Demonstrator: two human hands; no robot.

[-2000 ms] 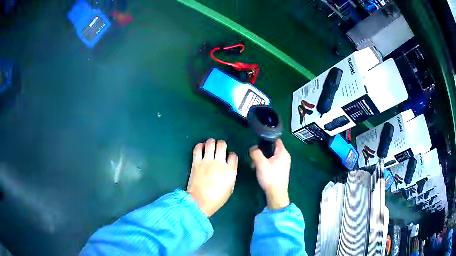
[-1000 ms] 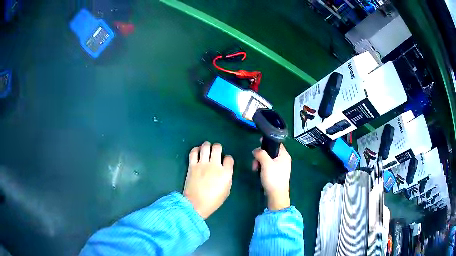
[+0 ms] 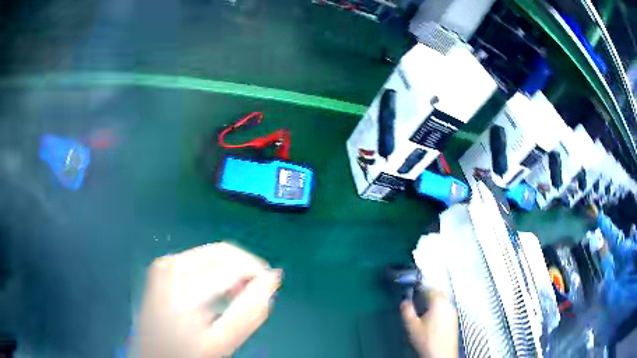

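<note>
A blue battery tester [image 3: 265, 183] lies on the dark green bench ahead of my hands, its grey rating label showing and its red lead beside it. The black barcode scanner [image 3: 405, 275] is low at right, blurred, at the fingers of my right hand [image 3: 434, 327], beside the flat box stack. My left hand [image 3: 206, 301] is at the lower left, blurred, fingers curled; whether it holds anything small cannot be told. A formed white retail box [image 3: 405, 126] stands right of the tester.
The flat box stack [image 3: 482, 280] is at right. More retail boxes [image 3: 508, 140] stand in a row behind it, with blue testers [image 3: 441, 187] between. Another blue tester [image 3: 66, 161] lies far left. A person's blue sleeve [image 3: 614, 241] shows at the far right edge.
The view has turned right. The scanner has moved from over the tester's label to the right, near the stack. My left hand has lifted off its flat pose and its fingers have curled.
</note>
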